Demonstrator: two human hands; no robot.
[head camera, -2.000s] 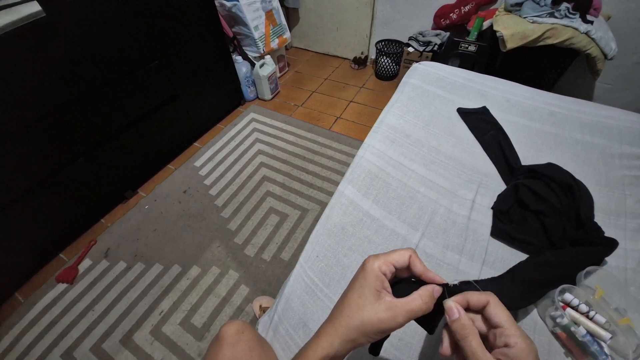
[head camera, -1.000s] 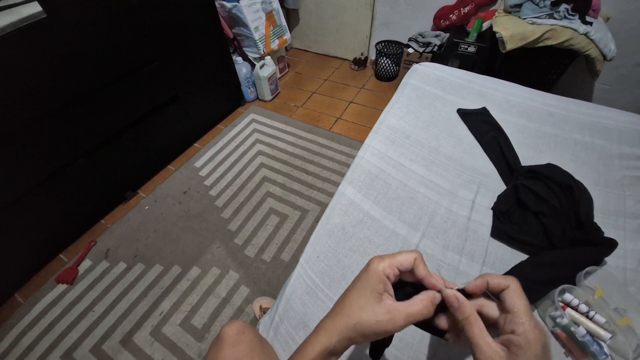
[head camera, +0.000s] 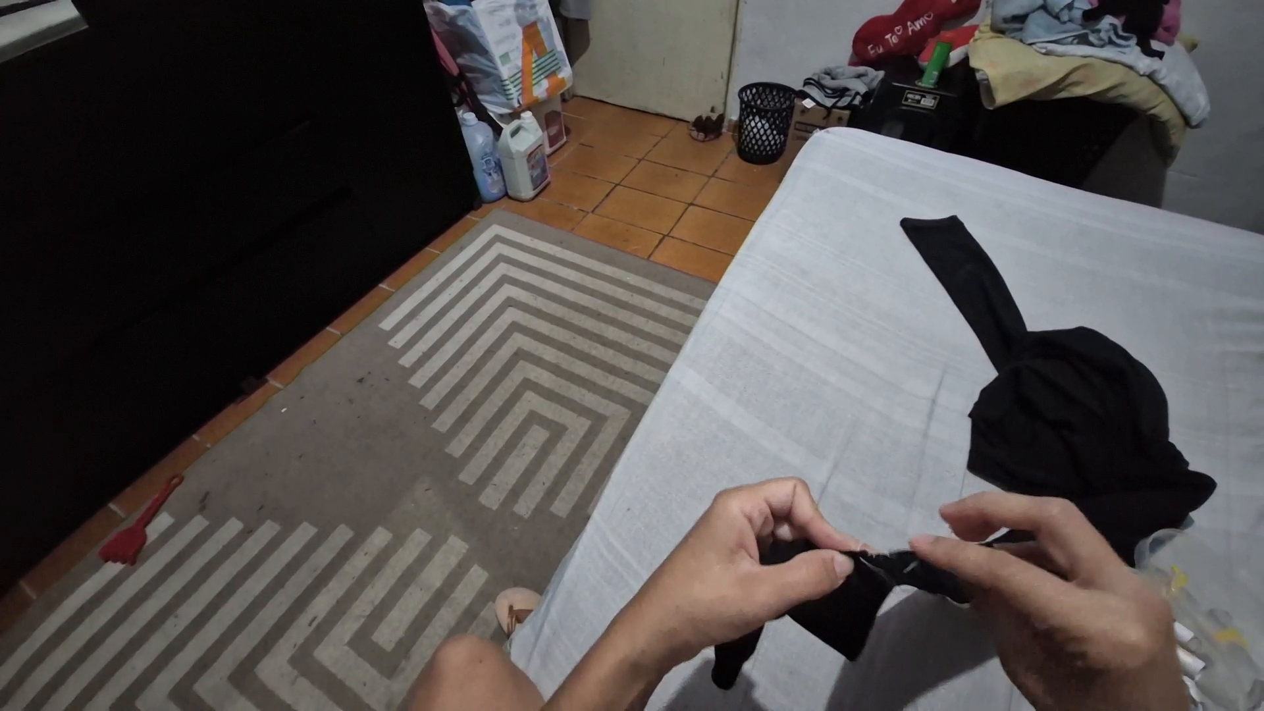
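Observation:
A black fabric garment (head camera: 1076, 415) lies bunched on the white-sheeted bed, one narrow sleeve-like strip pointing away from me. Its near part rises to my hands. My left hand (head camera: 760, 563) pinches the black cloth between thumb and fingertips. Just right of it, my right hand (head camera: 1057, 583) has its fingers spread, the index fingertip close to the cloth; whether it grips the cloth or something thin is unclear. A small pale thread-like line shows on the cloth between the hands. A clear plastic case (head camera: 1210, 632) with pale items in it sits partly behind my right hand.
The white-sheeted bed (head camera: 790, 375) fills the right side. A striped rug (head camera: 326, 464) covers the floor at left, with a red plastic toy-like tool (head camera: 138, 523) on it. Farther back stand a black mesh basket (head camera: 765, 123), jugs (head camera: 523, 158) and piled clothes (head camera: 1076, 59).
My right hand has moved a little away from my left hand, and its fingers have spread. The case at the right is now more covered by it. My left hand stays on the black cloth.

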